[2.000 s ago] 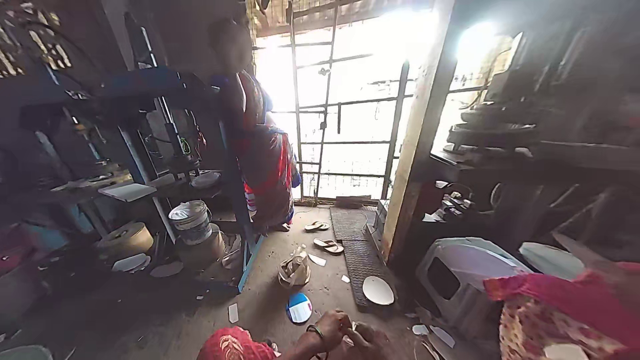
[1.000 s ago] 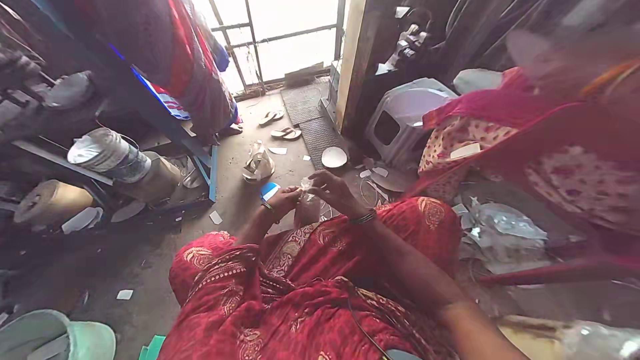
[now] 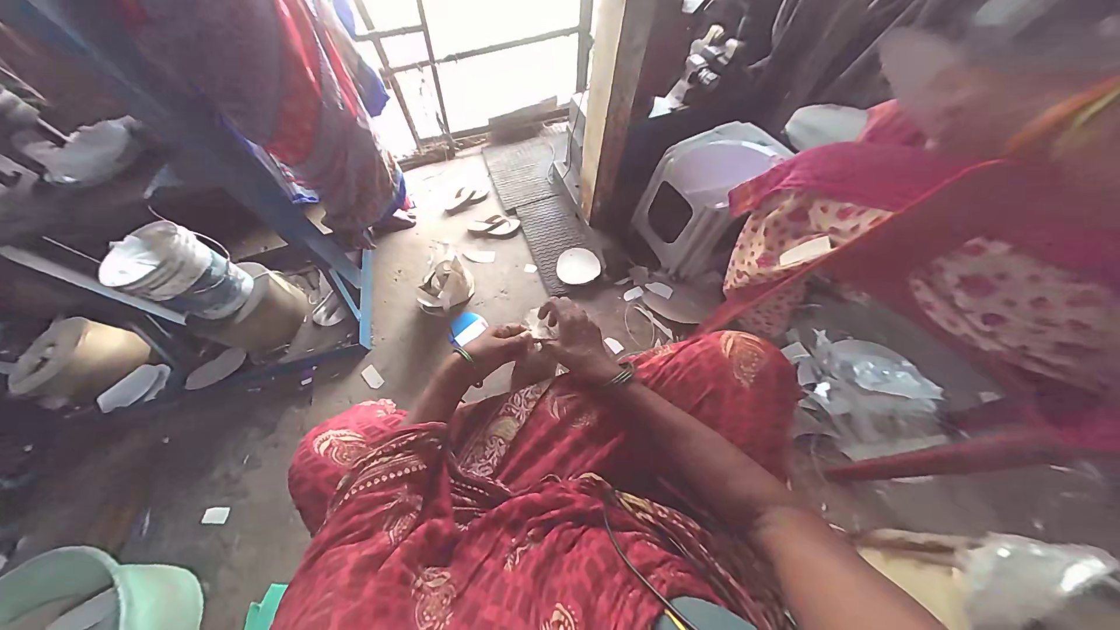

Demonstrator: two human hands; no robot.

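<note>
My left hand [image 3: 503, 346] and my right hand [image 3: 573, 337] meet above my lap, in front of the red patterned cloth [image 3: 516, 525]. Between their fingers is a small pale piece [image 3: 541, 324], too small and blurred to name; both hands appear to grip it. Just beyond my left hand a blue and white round item [image 3: 468, 328] lies on the floor. A white disc [image 3: 578, 266] rests farther off, partly on the dark mat [image 3: 551, 229]. An open, crumpled pale bag or wrapping [image 3: 445, 284] stands on the floor past my left hand.
A person in a sari [image 3: 306, 114] stands at the left by a blue metal frame [image 3: 366, 297] with a bucket [image 3: 175, 271]. Another person in pink cloth [image 3: 875, 210] is close at right, near a plastic stool [image 3: 700, 192] and clear plastic bags [image 3: 875, 372]. A green tub [image 3: 157, 595] is at lower left.
The view has tilted strongly down since the oldest frame. My hands stay together at the lap; since one second ago they show little plain change.
</note>
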